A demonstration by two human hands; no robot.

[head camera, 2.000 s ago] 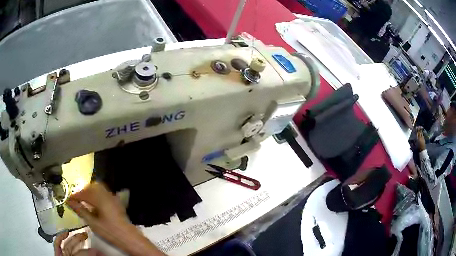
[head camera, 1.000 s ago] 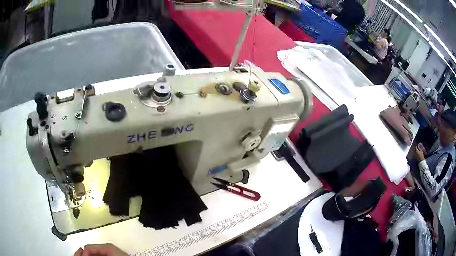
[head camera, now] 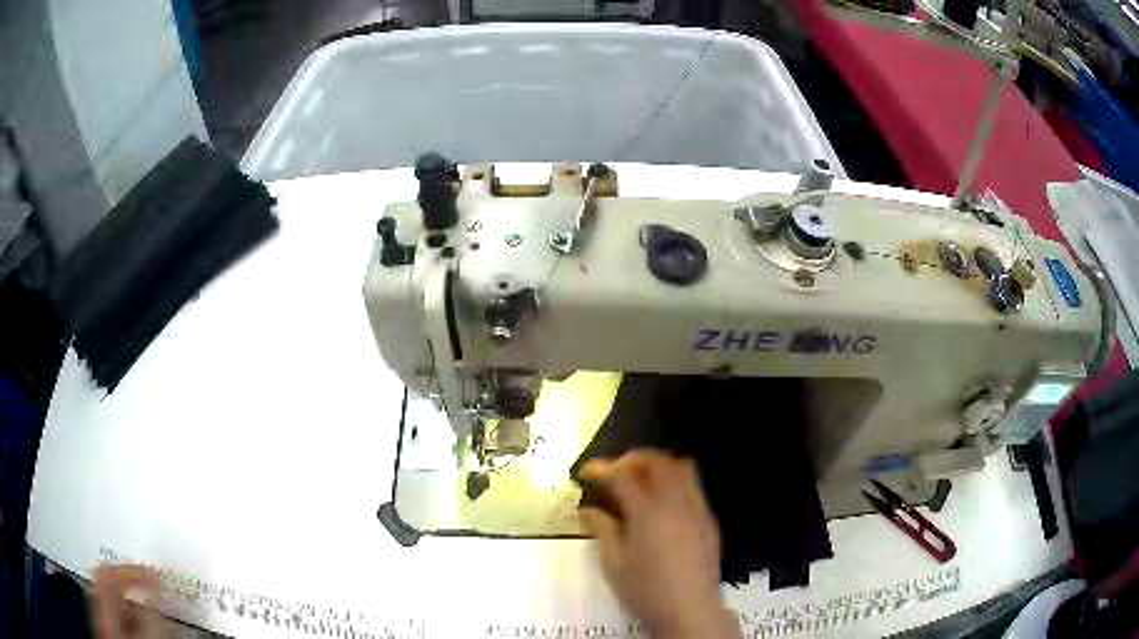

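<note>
The cream sewing machine (head camera: 749,300) stands across the table, its presser foot (head camera: 481,456) lit yellow at the left end. A pile of small black tabs (head camera: 749,474) lies under the machine arm. My right hand (head camera: 656,531) is at the pile's left edge, its fingertips closed on a black tab at the edge of the pile. My left hand (head camera: 131,602) is blurred and partly cut off at the bottom left, near the table's front edge; its grip cannot be made out. Bare needle plate (head camera: 537,506) shows under the needle.
Stacked black panels (head camera: 162,262) lie at the table's far left. Red-handled thread snips (head camera: 918,524) lie right of the machine arm. A translucent bin (head camera: 537,100) is behind, a red-covered table (head camera: 899,87) beyond. A printed ruler scale (head camera: 375,620) runs along the front edge.
The view has swung left, bringing the stacked panels into sight. My right hand has come from the bottom edge to the tab pile. My left hand now shows at the bottom left.
</note>
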